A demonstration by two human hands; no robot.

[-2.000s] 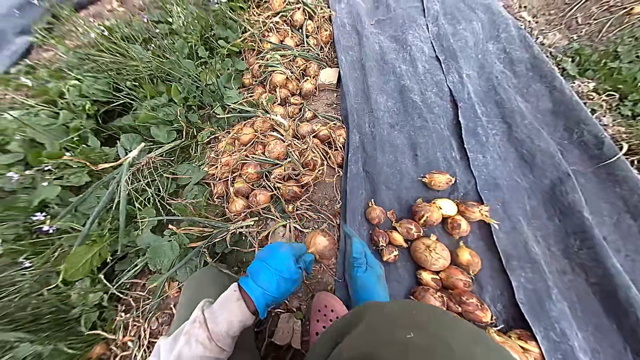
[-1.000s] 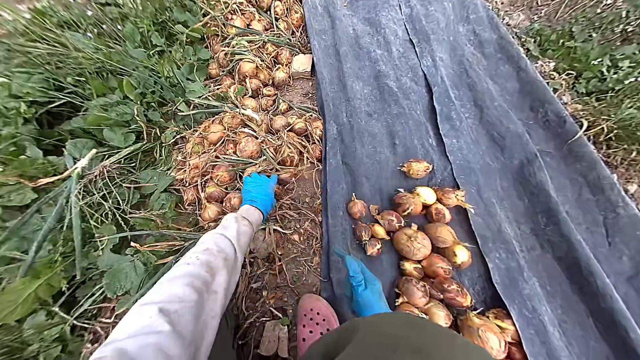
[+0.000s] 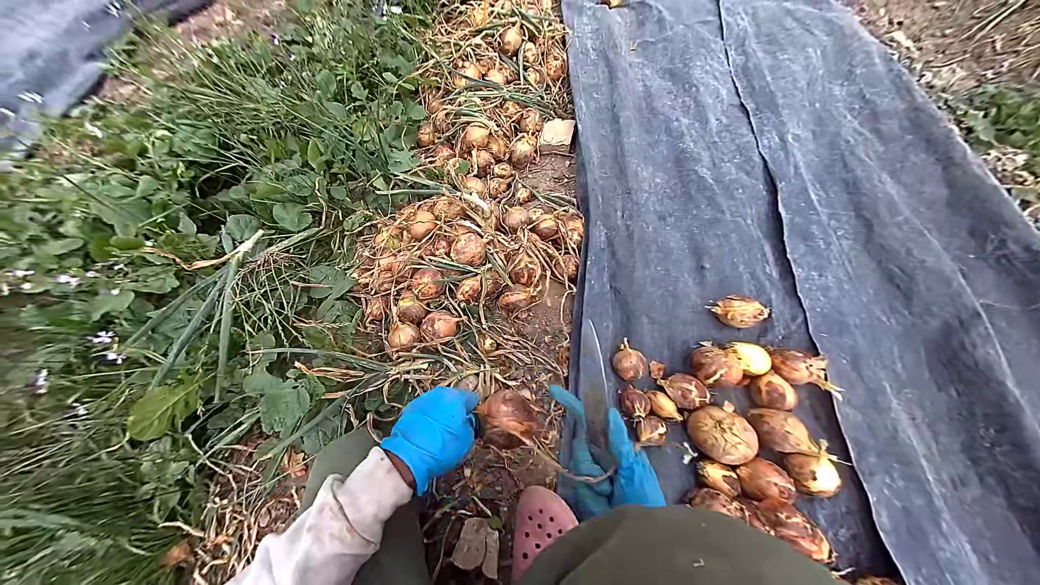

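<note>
In a blue glove, my left hand (image 3: 435, 435) grips an onion (image 3: 509, 418) by its neck side, just above the soil. Close by on the right, my right hand (image 3: 609, 471), gloved too, holds a knife (image 3: 594, 374) whose blade points away from me along the edge of the dark fabric sheet (image 3: 666, 203); its handle is hidden in the glove. Thin dry strands from the onion reach toward that hand. Beside it on the sheet lies a group of loose onions (image 3: 722, 435) of mixed sizes.
A long heap of onions with dry leaves (image 3: 468, 249) runs ahead, left of the sheet. A pale flat block (image 3: 557, 134) lies by the sheet's edge. Green weeds (image 3: 284, 211) grow on the left. My pink clog (image 3: 539, 526) rests on soil beside another flat piece (image 3: 474, 546).
One second ago my left hand was reaching into the onion heap; it is now back near my right hand with an onion. The knife blade now shows plainly in my right hand.
</note>
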